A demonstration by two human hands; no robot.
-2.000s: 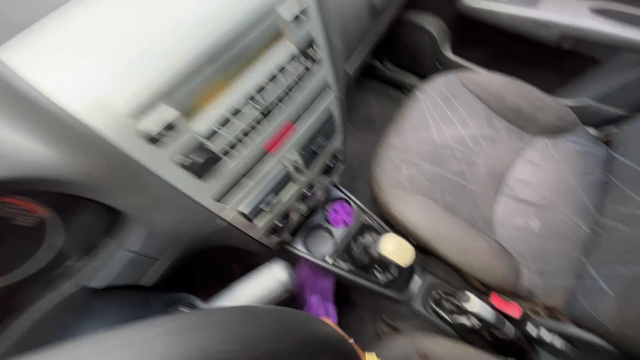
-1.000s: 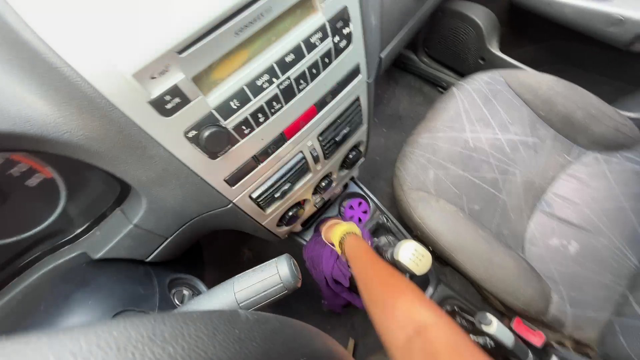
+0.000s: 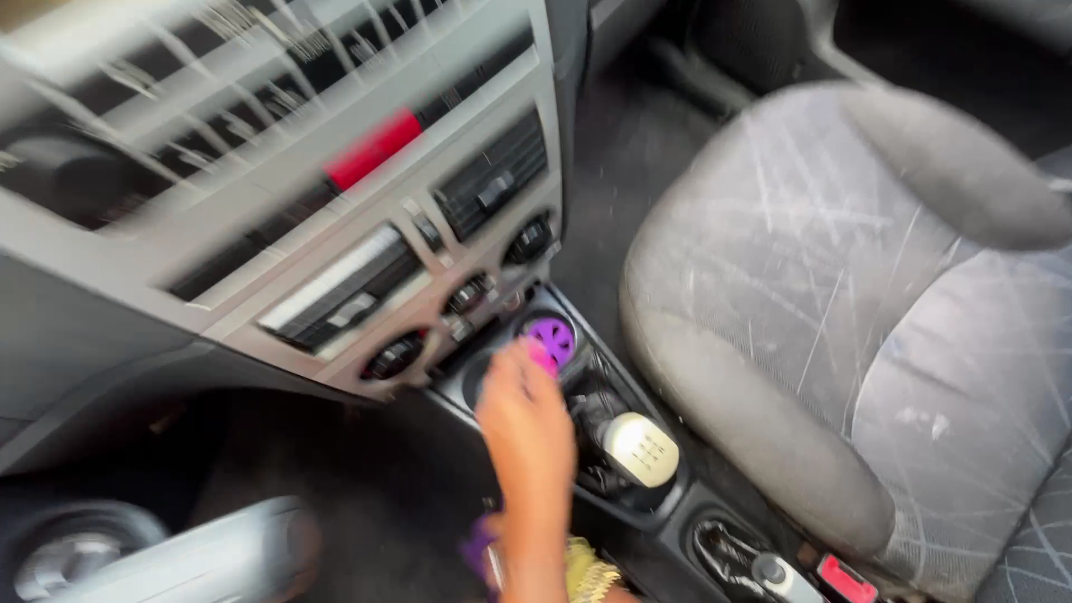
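A blurred hand, seemingly my left hand (image 3: 523,398), reaches over the center console from below. Its fingertips, with something pink at them, are at the edge of a purple slotted round disc (image 3: 553,337) in the front cup holder. Whether they grip it is unclear. Beneath that forearm, near the bottom edge, my right hand (image 3: 496,528) is mostly hidden. A purple cloth (image 3: 477,546) shows beside it, with a yellow band and a gold-colored bracelet (image 3: 593,579) on the wrist. Its grip on the cloth is hidden.
The pale gear knob (image 3: 641,450) stands right of the reaching hand, the handbrake (image 3: 783,578) farther back. Air vents and dials line the dashboard (image 3: 368,276). A column stalk (image 3: 218,553) is lower left, the gray passenger seat (image 3: 754,276) right.
The right hand and purple cloth have moved from the cup holders toward the bottom of the view. The other hand has come in at the purple disc. The view is closer to the console.
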